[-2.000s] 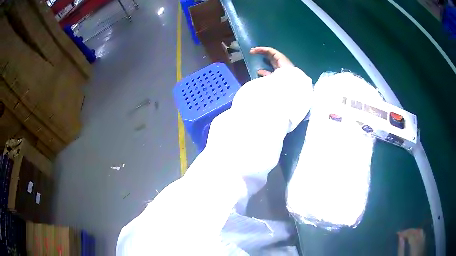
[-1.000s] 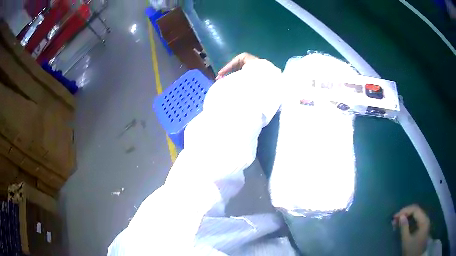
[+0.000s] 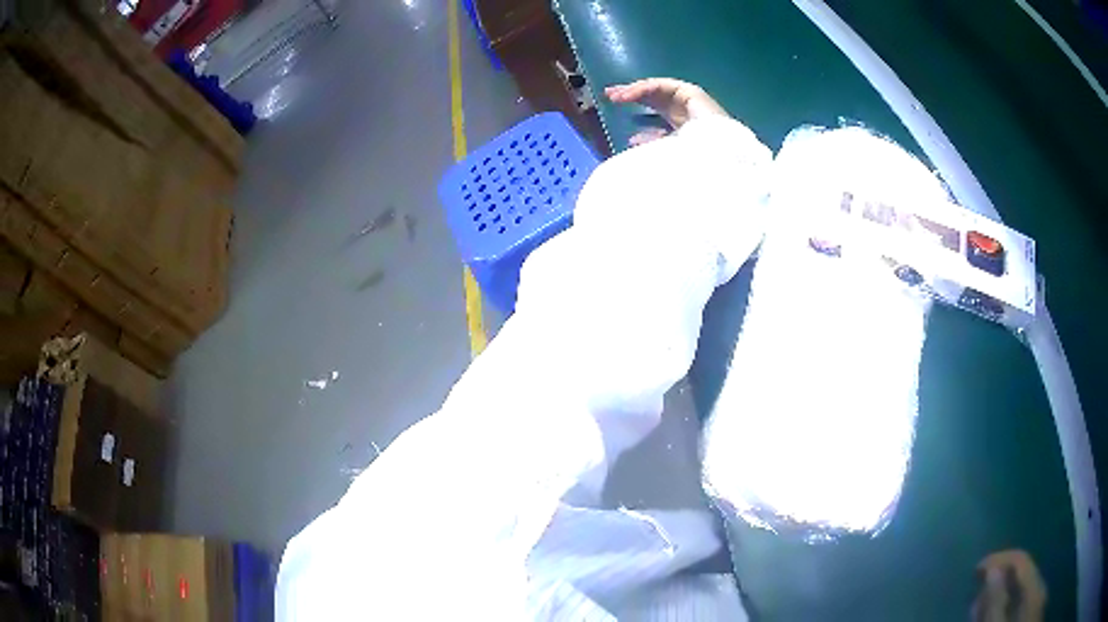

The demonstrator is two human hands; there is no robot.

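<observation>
A stack of bags [image 3: 817, 389], glaring white with crinkly edges, lies on the dark green belt. A smartwatch box [image 3: 960, 249] lies across its far part, its right end sticking out past the stack. My left hand [image 3: 668, 105] is over the belt's left edge, left of the stack's far end, fingers apart, with nothing seen in it; the sleeve hides part of it. My right hand [image 3: 1011, 588] is at the bottom right over the belt, small and blurred; its fingers cannot be made out.
A pale curved rail [image 3: 1064, 401] runs along the right. A blue plastic stool [image 3: 520, 182] stands left of the belt. Brown cartons [image 3: 116, 194] are stacked at far left, with an open carton [image 3: 128, 450] below. A yellow line [image 3: 458, 85] crosses the grey floor [image 3: 328, 267].
The view has swung, shifting the stack and stool rightward from one second ago. My right hand is lower and blurrier. The box still lies across the stack.
</observation>
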